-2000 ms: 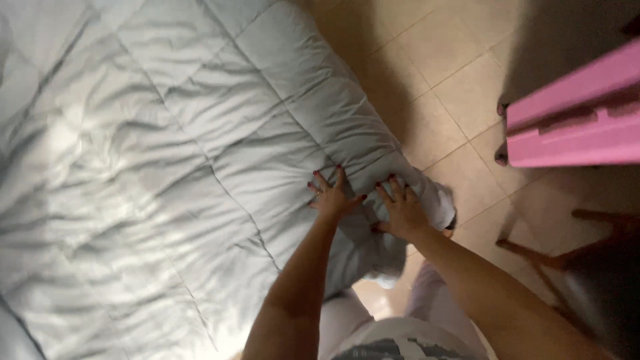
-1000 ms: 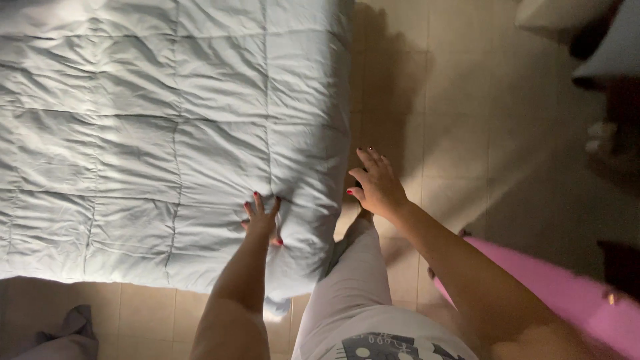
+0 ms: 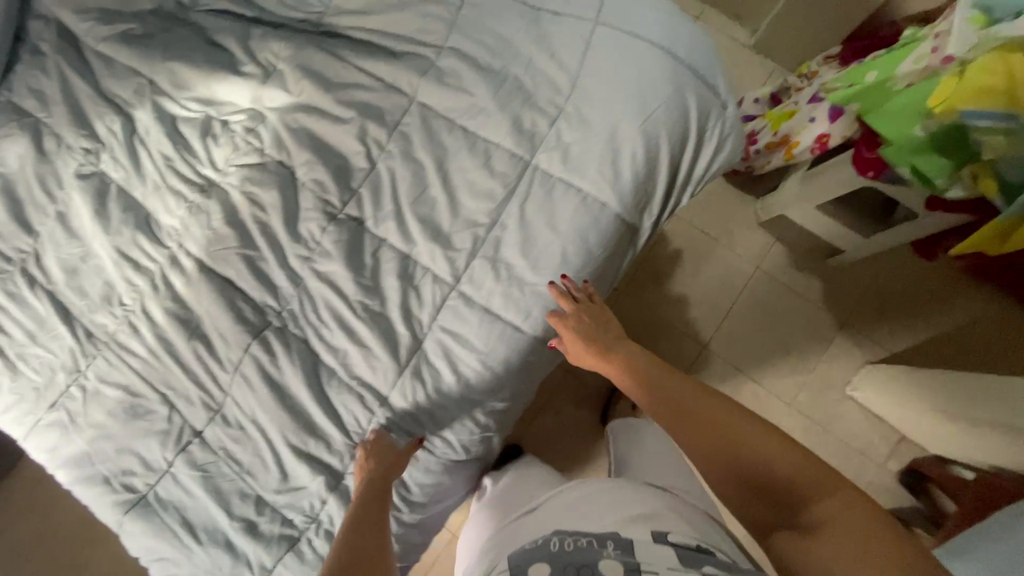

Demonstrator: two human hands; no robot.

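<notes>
A pale blue-grey quilted comforter [image 3: 480,208] lies over a bed, wrinkled on its left part and smoother along the right edge. My left hand [image 3: 382,460] rests on the comforter near its lower corner, thumb out to the side; some fingertips are hard to make out against the cloth. At the comforter's right edge is my right hand [image 3: 588,324], its fingers spread and holding nothing; whether it touches the cloth cannot be told. The bed under the comforter is hidden.
Tiled floor [image 3: 768,320] runs along the bed's right side. Colourful patterned cloths [image 3: 904,112] lie over a white plastic stool [image 3: 840,208] at the upper right. A pale rounded object [image 3: 936,408] stands at the right, above a reddish-brown item [image 3: 968,488]. My legs are close to the bed's edge.
The view has turned, and the stool with cloths now shows while the pink object has left view. My right hand, beside the comforter a second ago, is now at its edge.
</notes>
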